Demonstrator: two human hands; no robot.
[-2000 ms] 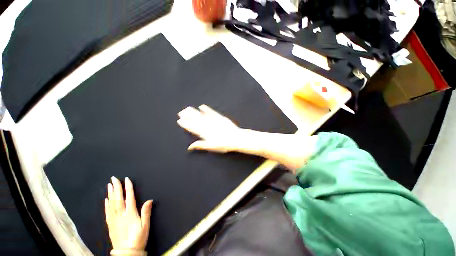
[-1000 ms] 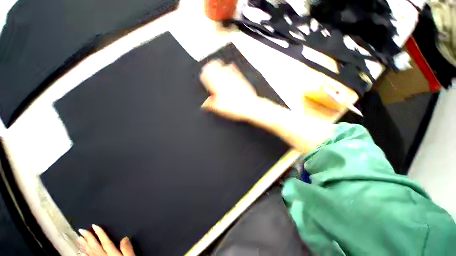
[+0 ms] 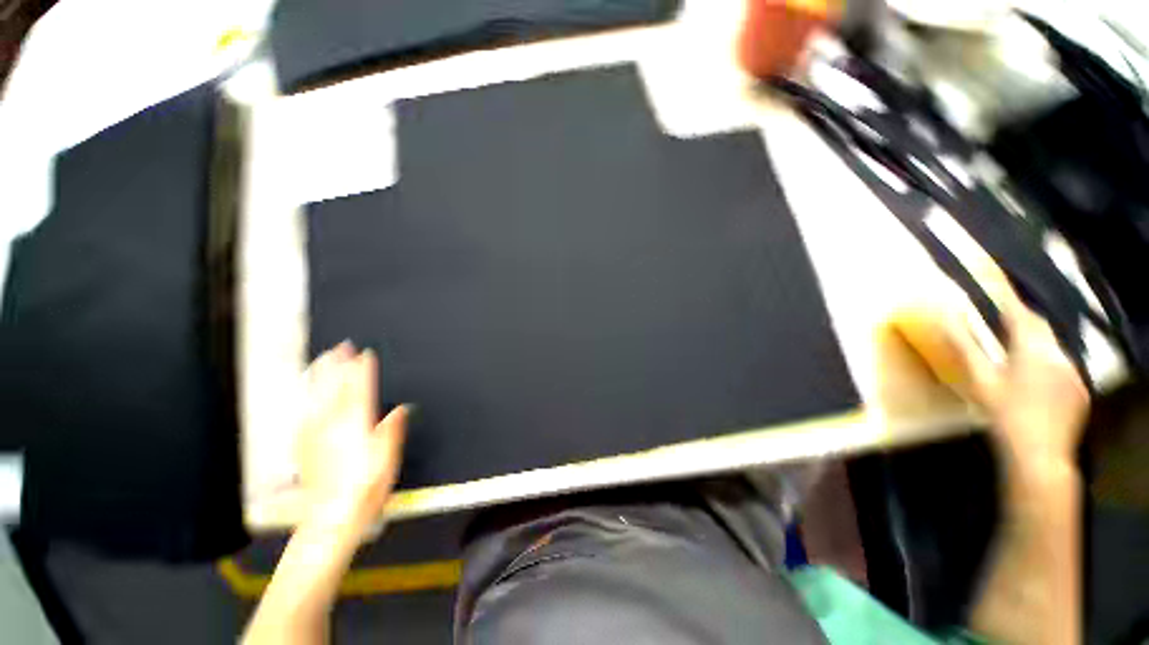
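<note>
A matte black cut panel (image 3: 567,265) with square notches at its two far corners lies flat on the white table. My left hand (image 3: 347,435) is over the panel's near left edge, thumb apart from the fingers, holding nothing. My right hand (image 3: 1031,378), blurred, is at the table's right front, at the glue bottle (image 3: 930,343) with orange-yellow contents. It covers the bottle's right part; whether the fingers are closed on it is not clear.
A stack of black panels (image 3: 126,340) is at the left, another (image 3: 466,38) beyond the work. An orange-red pot (image 3: 779,40) stands at the far right. Black scrap strips (image 3: 939,158) lie along the right side. The table's front edge (image 3: 630,466) is near my lap.
The view has swung left, showing more of the left stack. My right hand has left the panel's far right part and is now at the bottle. My left hand is on the panel's left edge.
</note>
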